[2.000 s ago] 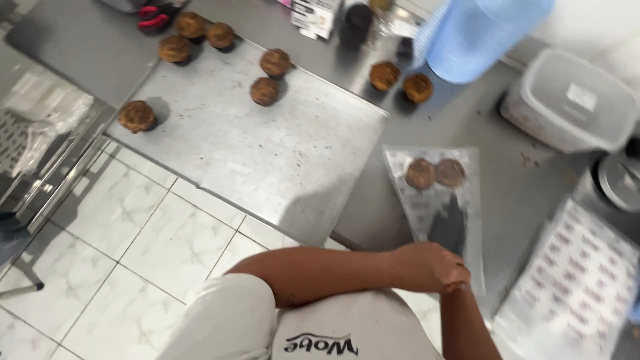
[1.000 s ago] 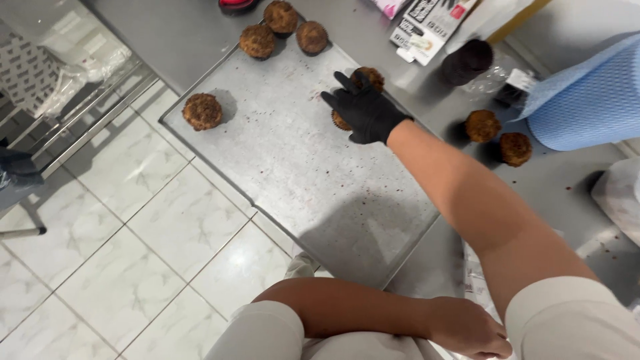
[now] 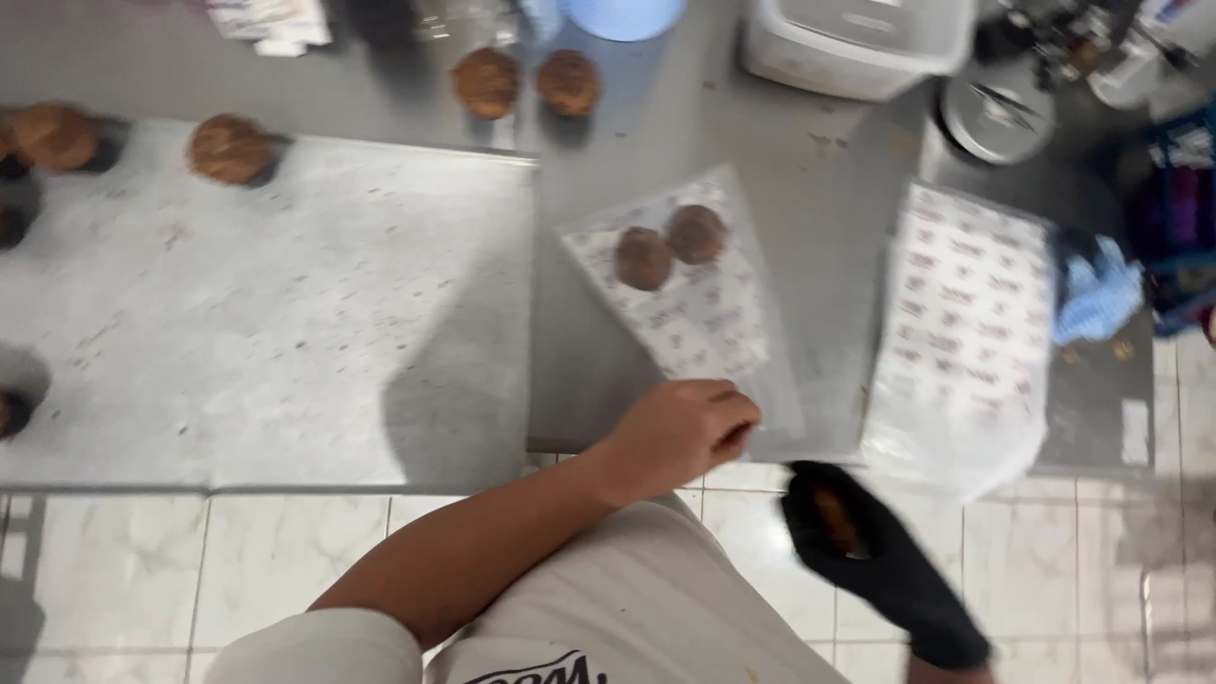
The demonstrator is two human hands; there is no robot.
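My bare left hand (image 3: 693, 427) is curled at the lower edge of a clear printed bag (image 3: 703, 323); whether its fingers pinch the plastic is unclear. Two round brown baked pieces (image 3: 698, 234) lie side by side in the bag's upper part. My right hand (image 3: 836, 522), in a black glove, is below and right of the bag, off the counter's edge, curled around a brown baked piece (image 3: 838, 518), blurred by motion. To the left, a metal baking tray (image 3: 313, 313) bears crumbs and more baked pieces (image 3: 230, 149) near its far and left edges.
Two baked pieces (image 3: 568, 83) sit on the metal counter (image 3: 807, 218) beyond the tray. A lidded plastic tub (image 3: 855, 57) and a round metal lid (image 3: 997, 114) stand at the back right. Printed clear bags (image 3: 969, 323) lie at right beside a crumpled blue cloth (image 3: 1100, 293).
My gloved right hand has moved from over the tray to beside the bag, now with a baked piece in it. One of the tray's two middle pieces is gone. The view has shifted right.
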